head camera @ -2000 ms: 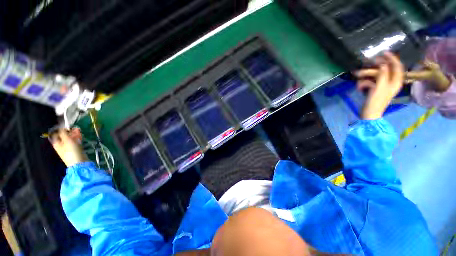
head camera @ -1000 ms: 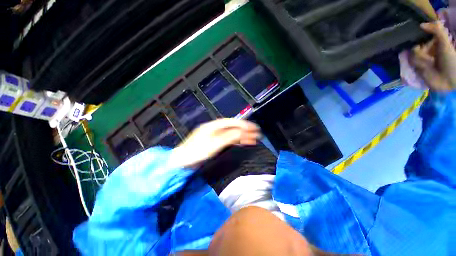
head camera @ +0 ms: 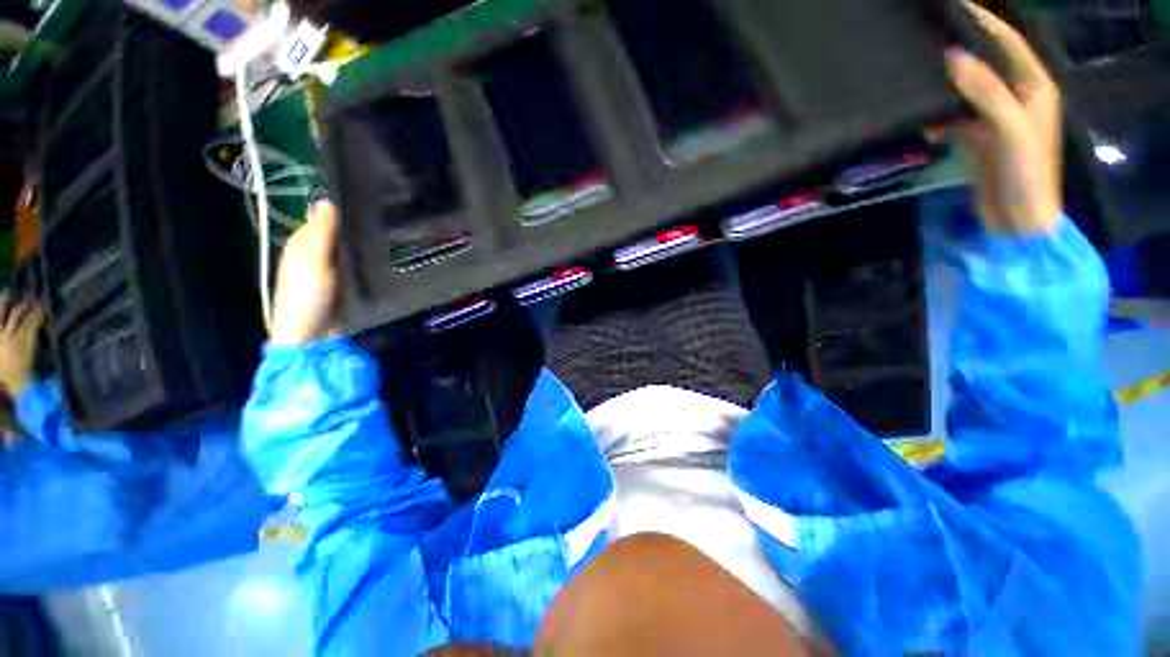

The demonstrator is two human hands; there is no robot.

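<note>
My left hand grips the left end of a black phone tray. My right hand grips its right end. The tray is held level with a slight tilt above the bench. Dark smartphones sit in its left and middle slots; the right part looks flat, and I cannot tell if it holds a phone. Below its front edge show the lower ends of several phones with small red blocks on their screens, in a tray mostly hidden by the held one.
A green mat, a white cable and a power strip lie at upper left. Stacked black trays stand at left, beside another worker's blue sleeve. More dark trays are below at right.
A second tray, earlier at upper right by my right hand, is now in front of me over the row of phones. My left hand has moved onto its left end. A neighbour's sleeve shows at left.
</note>
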